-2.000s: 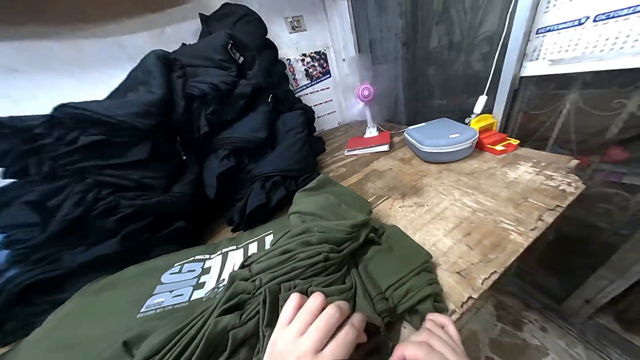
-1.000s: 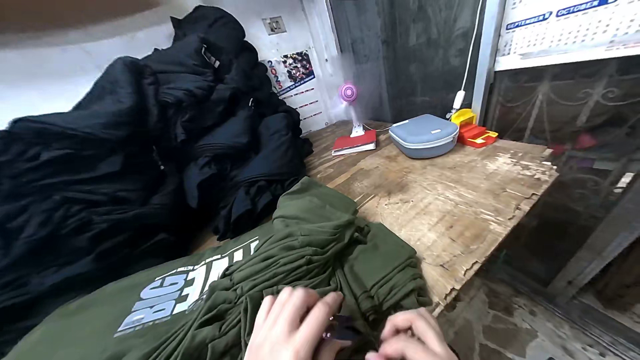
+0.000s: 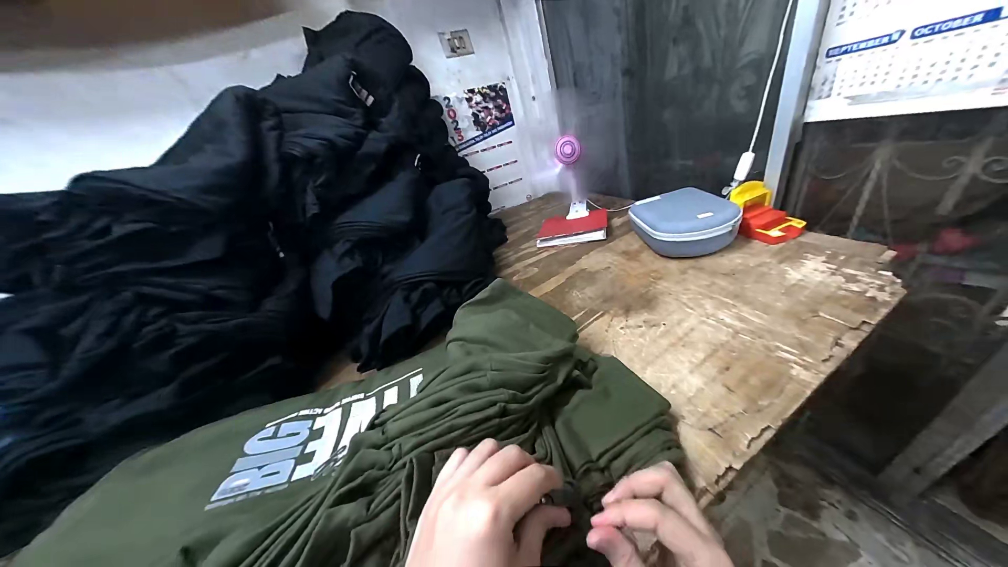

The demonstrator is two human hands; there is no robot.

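An olive-green garment of printed fabric [image 3: 504, 339] lies bunched in folds over the near part of the wooden table, with large pale lettering on its left part. At the bottom centre, my left hand [image 3: 492, 504] is curled over the folds, its fingers closed on the green fabric. Just to its right is my right hand [image 3: 657, 516], thumb and fingertips slightly apart beside the cloth; whether it pinches anything is unclear. A small dark item shows between the two hands, too blurred to name.
A tall heap of black garments [image 3: 236, 236] fills the left. On the worn wooden table [image 3: 724, 331] stand a pink mini fan [image 3: 568, 150], a red book [image 3: 573, 227], a grey zip case [image 3: 687, 222] and a red and yellow plastic object [image 3: 768, 220]. The table's chipped edge runs along the right.
My right hand's fingers have spread somewhat from their earlier, more curled shape. Both hands stay near the same part of the green fabric.
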